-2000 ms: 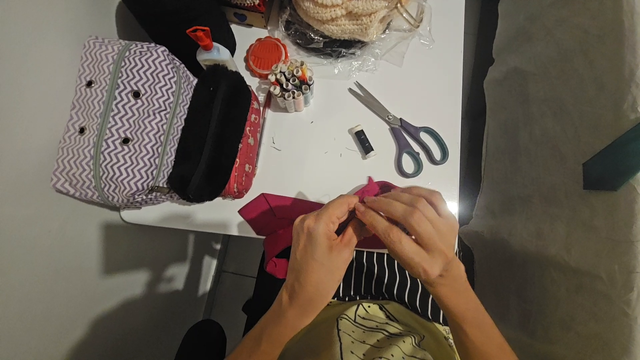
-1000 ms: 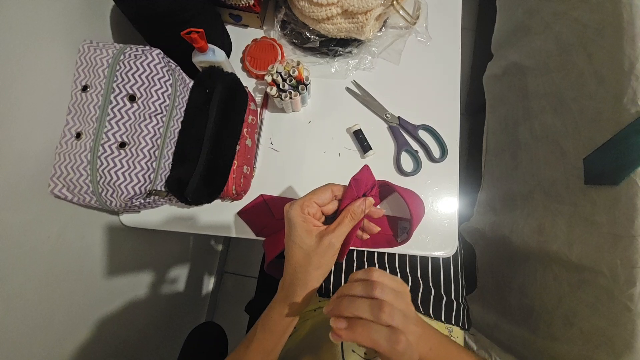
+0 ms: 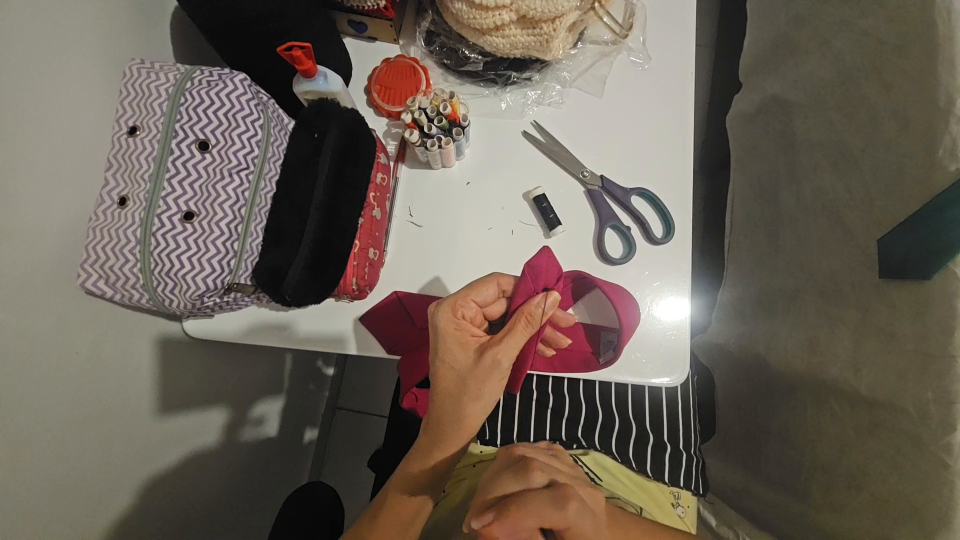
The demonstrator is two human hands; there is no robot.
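Observation:
My left hand (image 3: pixel 480 330) pinches a magenta necktie (image 3: pixel 626 322) between thumb and fingers near the table's front edge. The tie loops to the right of the hand, and its pointed end lies to the left on the table. A dark thread seems to show at the thumb tip. My right hand (image 3: pixel 536 487) is low over my lap, blurred, with its fingers curled; whether it holds a needle cannot be seen. Beyond the tie lie a spool of black thread (image 3: pixel 546 212) and scissors (image 3: pixel 600 187) with purple and teal handles, their blades slightly apart.
On the white table (image 3: pixel 465 262) stand a tub of thread spools (image 3: pixel 436 131), a red lid (image 3: pixel 397 85), a glue bottle (image 3: pixel 319 79), a zigzag-patterned bag (image 3: pixel 187 195), a black fluffy case (image 3: pixel 322 202) and a plastic bag with cream crochet (image 3: pixel 517 22). A dark green tie end (image 3: pixel 922 232) lies at right.
Two seconds ago both hands were together at the tie. My right hand has since moved down toward my lap, while my left hand still holds the tie, its loop now showing.

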